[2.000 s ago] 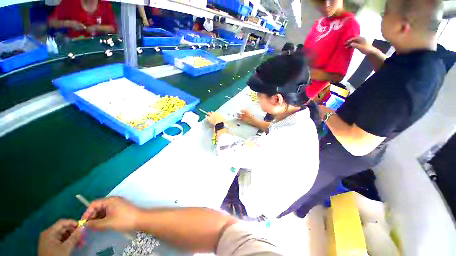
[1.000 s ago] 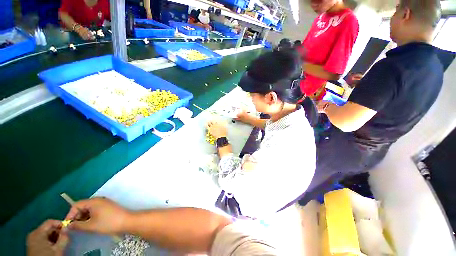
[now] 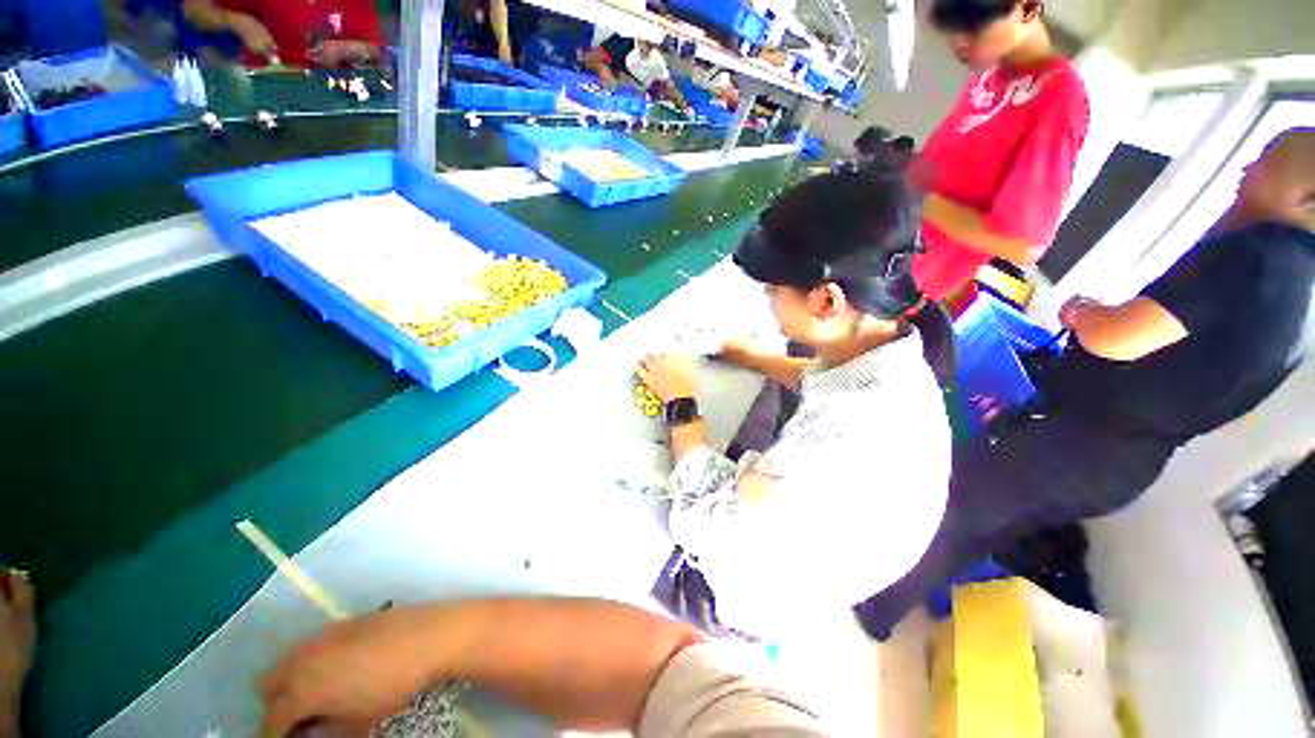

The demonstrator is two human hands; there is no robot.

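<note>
My right hand (image 3: 353,675) is low over the grey mat (image 3: 173,692), at the left edge of the pile of small white parts (image 3: 421,712). Its fingertips point down and are partly hidden, so whether it holds a part cannot be told. My left hand (image 3: 15,642) is cut off by the left edge of the picture; a tiny pale spot shows at its fingertip. A strip of cream tape (image 3: 286,567) runs under my right hand. The dark green patch is not visible.
The green conveyor belt (image 3: 144,418) lies to the left. A blue tray (image 3: 418,339) of white and yellow parts stands across it, beside a white ring (image 3: 528,361). A neighbour in white (image 3: 837,461) works at the bench to the right. Other people stand behind.
My hands have parted: the left moved to the left edge, the right moved down to the white pile. The yellow piece between them is no longer visible. The person in black moved right.
</note>
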